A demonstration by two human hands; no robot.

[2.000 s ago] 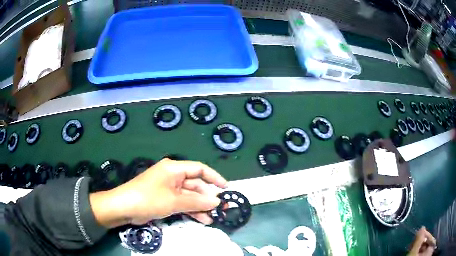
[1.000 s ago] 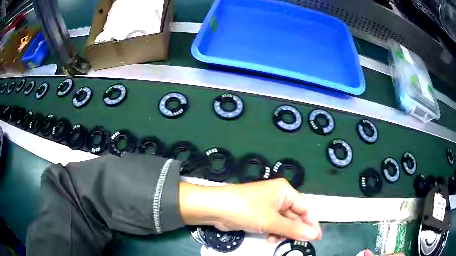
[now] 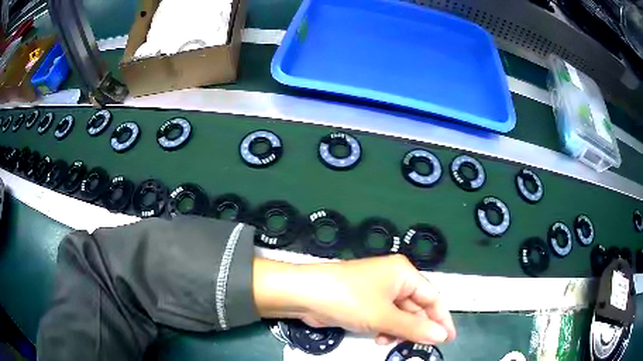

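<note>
My left hand (image 3: 384,300), in a dark grey sleeve, reaches in from the left with its fingers bent together. Its fingertips are at the upper edge of a black ring part (image 3: 421,348) and appear to hold it. The ring is cut off by the bottom edge, and a pale patch shows on its left side. A perforated black disc (image 3: 317,340) lies under my wrist, partly hidden. A white C-shaped pad (image 3: 513,356) shows partly at the bottom edge. My right hand is not in view.
Black rings with pale bands (image 3: 340,151) and plain black rings (image 3: 326,231) line the green belt (image 3: 211,166). Beyond are a blue tray (image 3: 395,63), cardboard box (image 3: 185,70) and clear plastic box (image 3: 584,120). A dark brown block (image 3: 615,292) sits on a metal dish (image 3: 608,340) at right.
The view has swung left since the first frame. Since the second, the belt's rings have shifted right, and my right hand's fingers have left the bottom edge. My left hand has barely moved.
</note>
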